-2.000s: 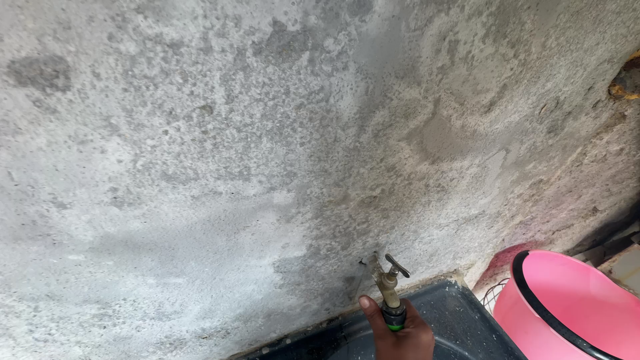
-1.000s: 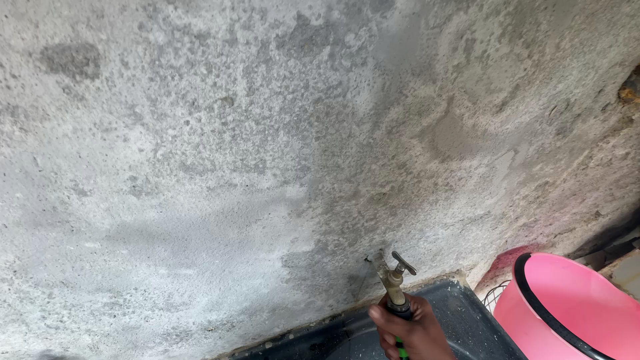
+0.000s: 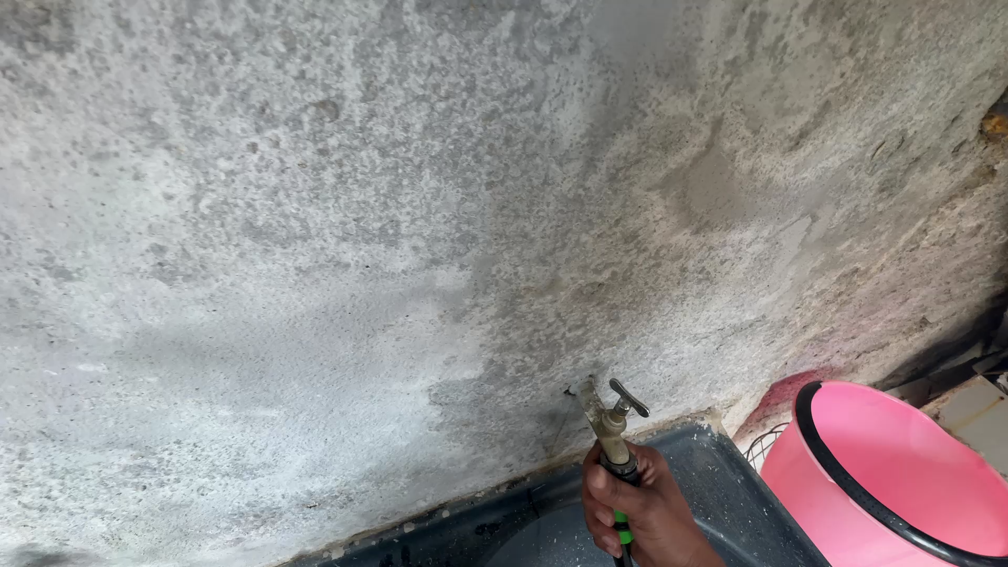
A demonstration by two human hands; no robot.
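My right hand (image 3: 642, 504) is wrapped around a black and green hose connector (image 3: 622, 525) just below the spout of a worn metal tap (image 3: 611, 431). The connector meets the spout end, and a dark hose runs down from under my fingers. The tap comes out of the wall and has a T-shaped metal handle (image 3: 628, 398) on top. Under the tap and hand lies a dark speckled sink (image 3: 709, 457); part of it is hidden by my hand. My left hand is not in view.
A stained, rough plaster wall (image 3: 354, 236) fills most of the view behind the sink. A pink plastic tub (image 3: 906, 465) with a black rim stands to the right of the sink, with a wire rack (image 3: 764, 446) partly visible between them.
My right hand has shifted its grip on the connector, and its fingers now wrap around it from the left. The tap and the pink tub stay in place.
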